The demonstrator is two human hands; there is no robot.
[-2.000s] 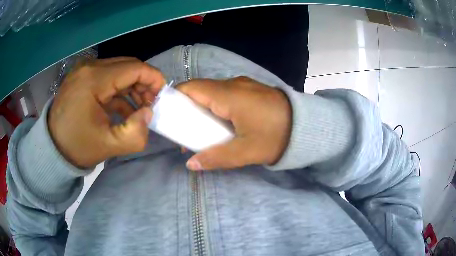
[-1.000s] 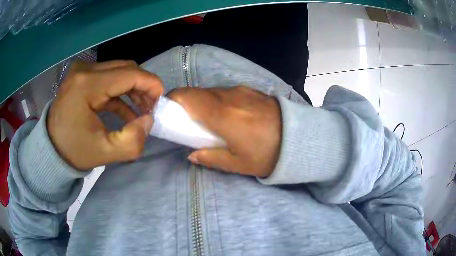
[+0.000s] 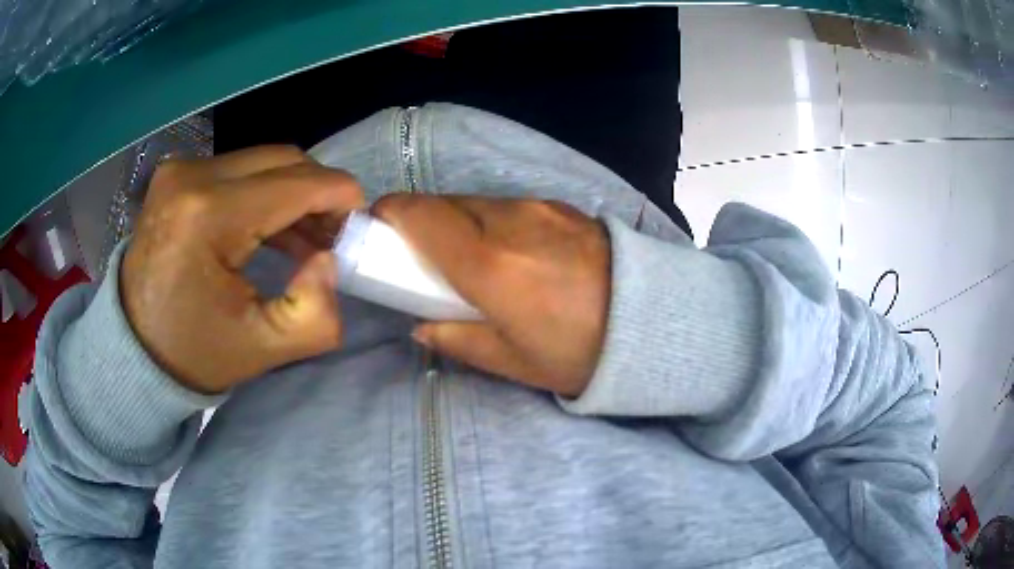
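A white housing [image 3: 395, 267] with a clear or greyish rim at its left end is held between my two hands, in front of the jacket zip. It lies tilted, its left end higher. My right hand [image 3: 517, 291] is wrapped around its right part, back of the hand up, and hides that end. My left hand [image 3: 239, 267] has its thumb and bent fingers at the clear left end [image 3: 351, 242]. What the left fingertips hold inside their curl cannot be made out.
The green bench edge [image 3: 222, 87] curves across the top. Clear plastic items [image 3: 83, 33] lie on it at the top left, and more clear plastic shows at the top right. Red stool parts [image 3: 33, 333] stand at the far left. Pale tiled floor [image 3: 767, 111] is at the right.
My right hand has turned and moved slightly left and down, covering more of the white housing, which now shows narrower. My left hand has shifted slightly right and down and stays at the clear end.
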